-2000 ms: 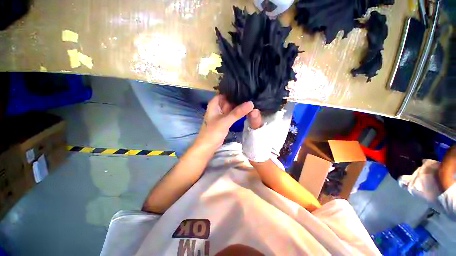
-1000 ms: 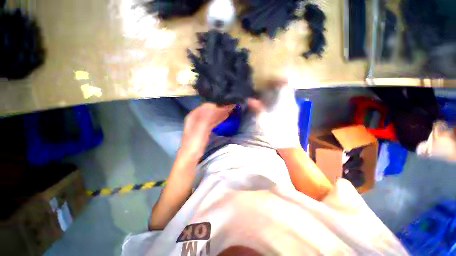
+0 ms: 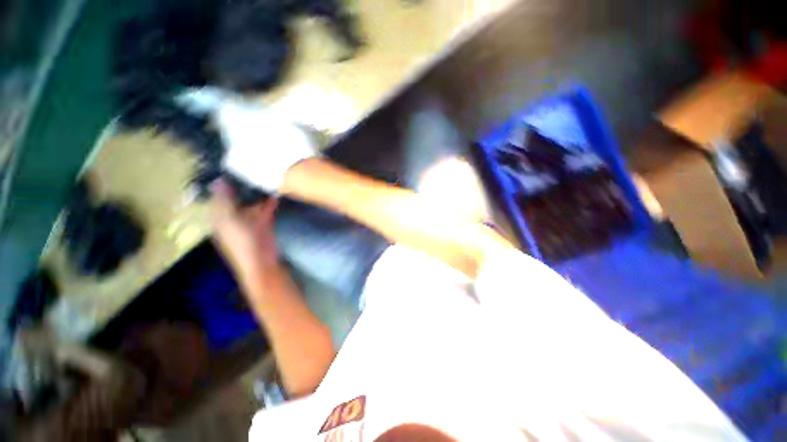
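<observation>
The frame is blurred. My bare left hand (image 3: pixel 244 226) is at the bench edge, closed around the lower end of a matt black spiky hair cluster (image 3: pixel 185 129). My gloved right hand (image 3: pixel 263 147) lies over the cluster's near side and reaches forward. A pale shape (image 3: pixel 198 99) shows at its fingertips; whether it is a glue bottle cannot be told. The right fingers are too blurred to read. The cluster's outline merges with dark heaps behind it.
Other black clusters (image 3: pixel 103 237) lie on the brown bench (image 3: pixel 380 65). A blue bin (image 3: pixel 595 129) with black pieces stands at the right, beside an open carton (image 3: pixel 690 194). Another person's arm (image 3: pixel 95 363) is at lower left.
The view has swung to the right and tilted, bringing the blue bin into full view. My gloved right hand has moved from beside the cluster to over it, reaching further forward.
</observation>
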